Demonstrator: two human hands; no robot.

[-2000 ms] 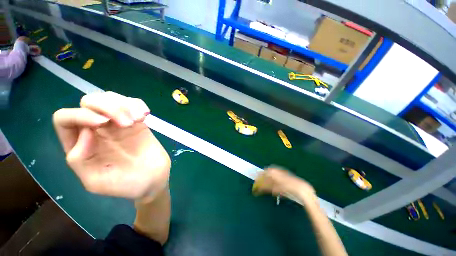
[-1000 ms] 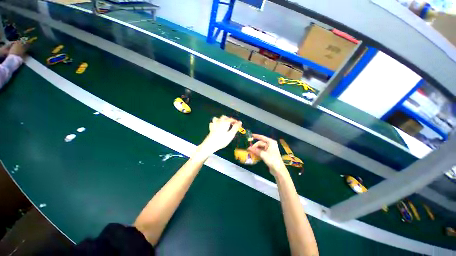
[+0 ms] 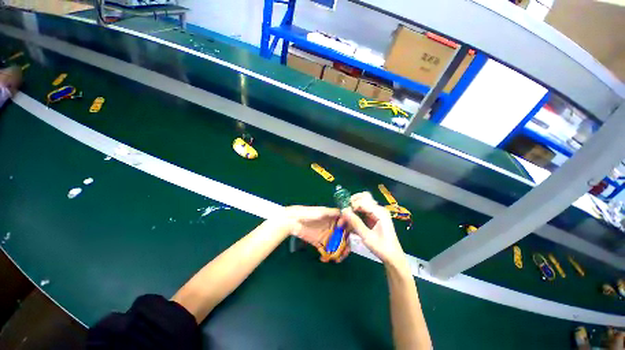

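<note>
My left hand holds a yellow housing with a blue inner part, blue side up, over the pale edge rail. My right hand is at the housing's upper end, its fingers pinching a small green circuit board that sticks up beyond the fingertips. Wires between board and housing are too small to tell. A yellow strip piece lies on the green belt just beyond my hands. Another strip and a yellow housing lie to the right of my right hand.
A yellow housing lies farther back on the belt. More yellow pieces lie at far left and right. A grey metal support rises at right. Another person's hand is at the left edge.
My hands have come nearer the rail. The housing is off the belt, turned blue side up in my left hand. The strip lies free on the belt. The view has shifted, and belt pieces appear displaced.
</note>
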